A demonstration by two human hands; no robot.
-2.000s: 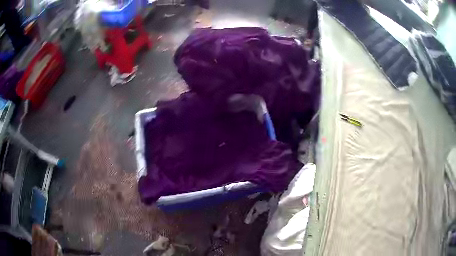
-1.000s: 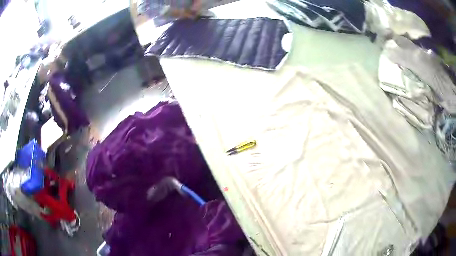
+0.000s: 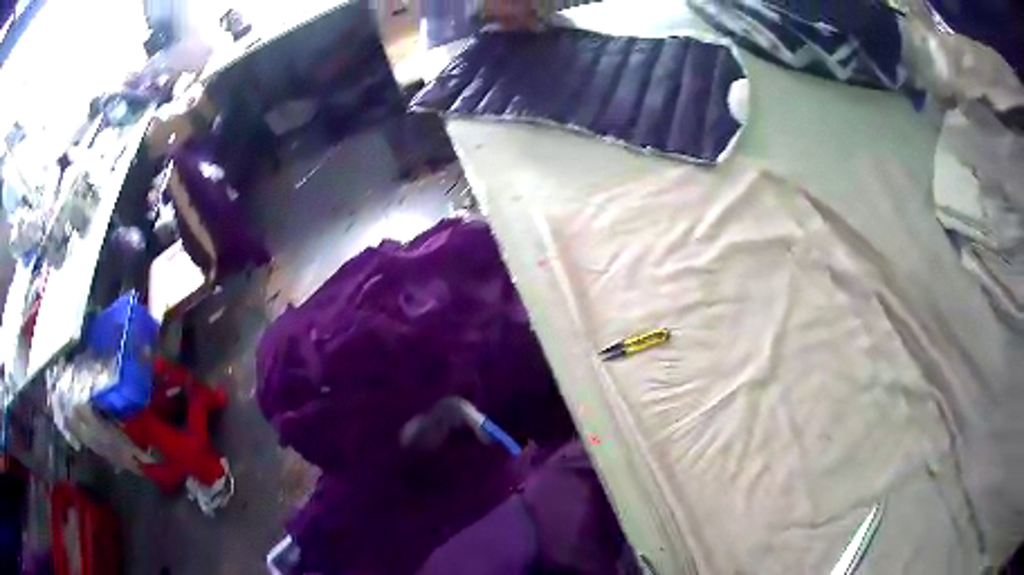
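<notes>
Off-white cloth (image 3: 775, 359) lies in wrinkled layers on the pale green cutting table (image 3: 837, 135). Small yellow thread snips (image 3: 638, 344) with dark points lie on the cloth near its left edge. A silver blade of the shears (image 3: 859, 544) shows on the cloth at the bottom edge of the picture; its handles are out of view. Neither of my hands is in view. A smooth purple shape at the bottom centre may be my sleeve, but I cannot tell.
A quilted dark panel (image 3: 595, 88) lies at the table's far left corner. A purple garment heap (image 3: 404, 337) sits on the floor left of the table. A blue crate (image 3: 121, 354) sits on a red stool (image 3: 185, 427). Off-white folded cloth (image 3: 975, 180) lies at the far right.
The view has swung from the floor and purple-filled crate towards the table, so the cloth and snips show more fully. The shears' blade has come into clearer view at the bottom.
</notes>
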